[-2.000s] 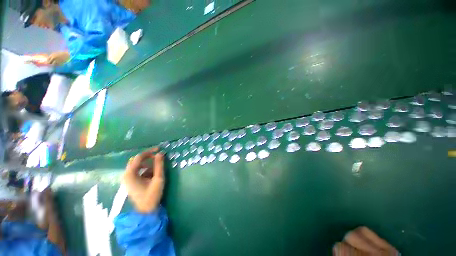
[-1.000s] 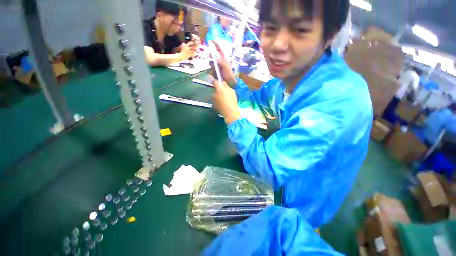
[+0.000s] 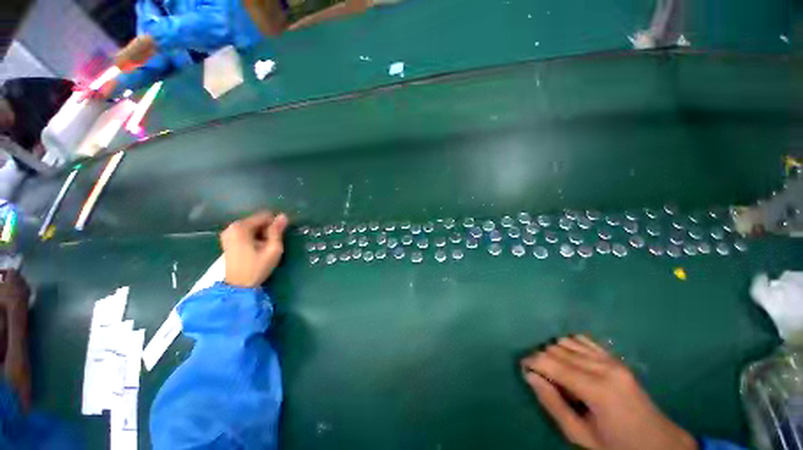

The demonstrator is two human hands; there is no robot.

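Small round silver discs (image 3: 493, 235) lie in long staggered rows on the dark-green surface (image 3: 423, 352). My left hand (image 3: 254, 248) is at the left end of the rows, thumb and fingers curled towards each other; whether a disc is between the fingertips cannot be told. My right hand (image 3: 599, 391) rests low on the green surface at the lower right, below the rows, fingers together and slightly bent. Nothing shows in it, but its palm side is hidden.
White strips (image 3: 110, 360) lie piled at the lower left; another strip is partly behind my left sleeve. Slim bars (image 3: 99, 191) lie at the far left. A clear bag (image 3: 775, 395) and crumpled white paper (image 3: 784, 301) are at the right edge. Other workers' hands and sleeves show at left.
The view turned right to a worker and a steel upright, then came back to the rows. Both hands, out of sight one second ago, are in view again. Two seconds ago my right hand was lower.
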